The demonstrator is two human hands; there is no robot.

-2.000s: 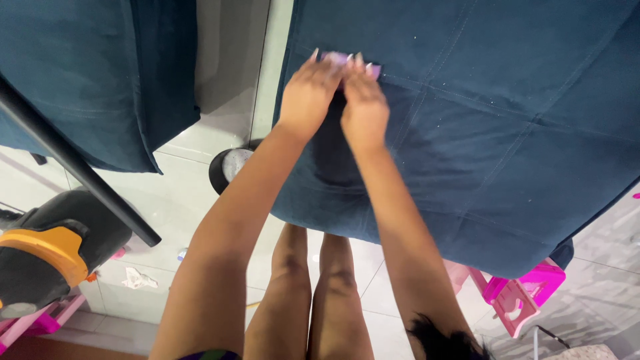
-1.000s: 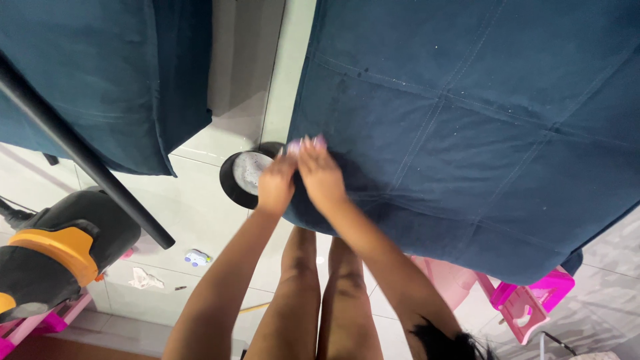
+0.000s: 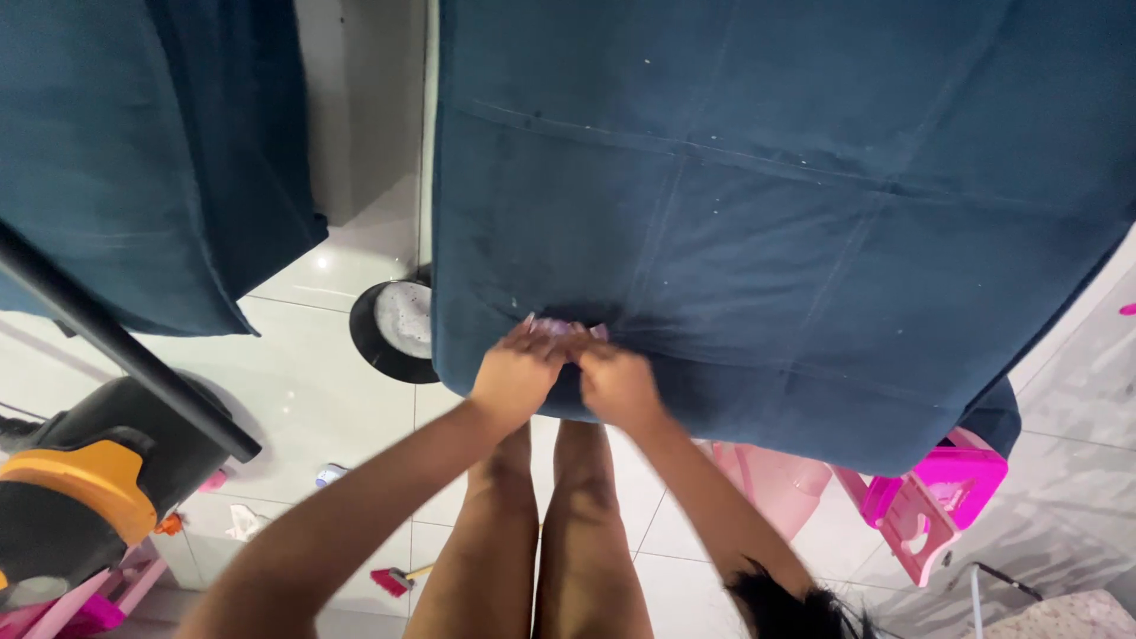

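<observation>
My left hand [image 3: 516,374] and my right hand [image 3: 617,380] are side by side near the front edge of a dark blue upholstered seat [image 3: 754,248]. Both grip a small light purple object [image 3: 561,328], mostly hidden under the fingers, possibly a brush or sponge, and press it on the fabric. The cloth around it looks darker, as if damp. Left of the seat, a black bowl [image 3: 368,342] on the floor holds white foam [image 3: 406,315], partly covered by the seat's edge. Small white specks dot the fabric.
A black and orange vacuum cleaner [image 3: 84,479] with a black tube [image 3: 133,355] is at the left, below another blue upholstered piece [image 3: 98,160]. Pink plastic items [image 3: 941,497] lie at the lower right. A small red toy broom [image 3: 392,581] is on the tiled floor.
Both hands first came back from farther up the seat to its left front corner, beside the bowl. Now they are farther right along the front edge with the purple object.
</observation>
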